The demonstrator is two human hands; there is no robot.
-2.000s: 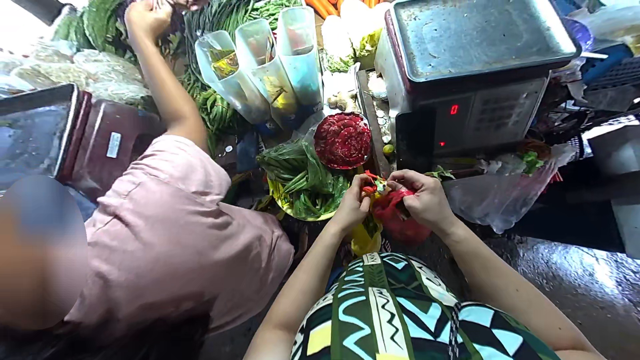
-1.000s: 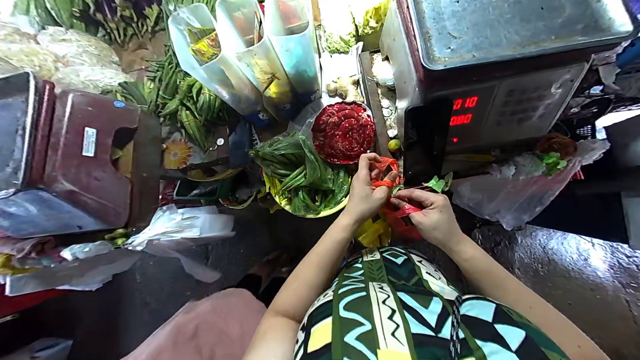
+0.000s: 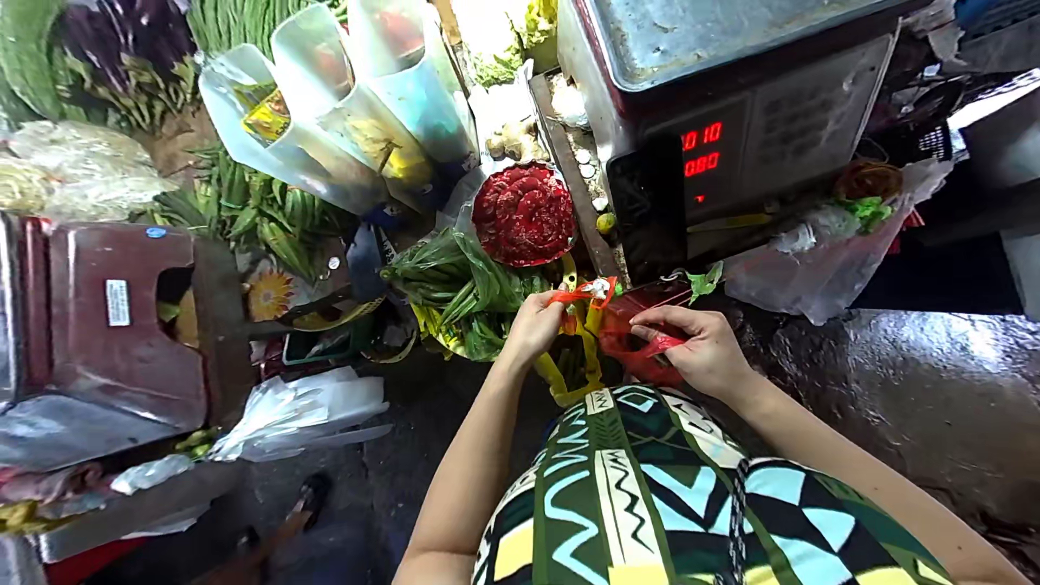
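Between my two hands stretches a thin red plastic bag (image 3: pixel 621 333). My left hand (image 3: pixel 538 321) pinches one red handle, with a small white and green bit beside it. My right hand (image 3: pixel 691 345) grips the bag's other side between thumb and fingers. Just behind my left hand lie green leafy vegetables (image 3: pixel 463 284) in clear plastic. A round red dish (image 3: pixel 524 215) stands beyond them. Under the red bag a yellow bag (image 3: pixel 561 382) hangs, partly hidden. A green leaf (image 3: pixel 705 281) sticks up beside my right hand.
A digital scale (image 3: pixel 756 122) with lit red digits stands at the back right, a black phone (image 3: pixel 648 203) against it. White plastic holders (image 3: pixel 337 114) stand at the back. A second scale (image 3: pixel 122 317) is at left. A clear bag (image 3: pixel 821 260) hangs at right.
The person in pink beside me has gone out of view. My hands have moved apart, with the red bag spread between them. The scale's display shows more digits.
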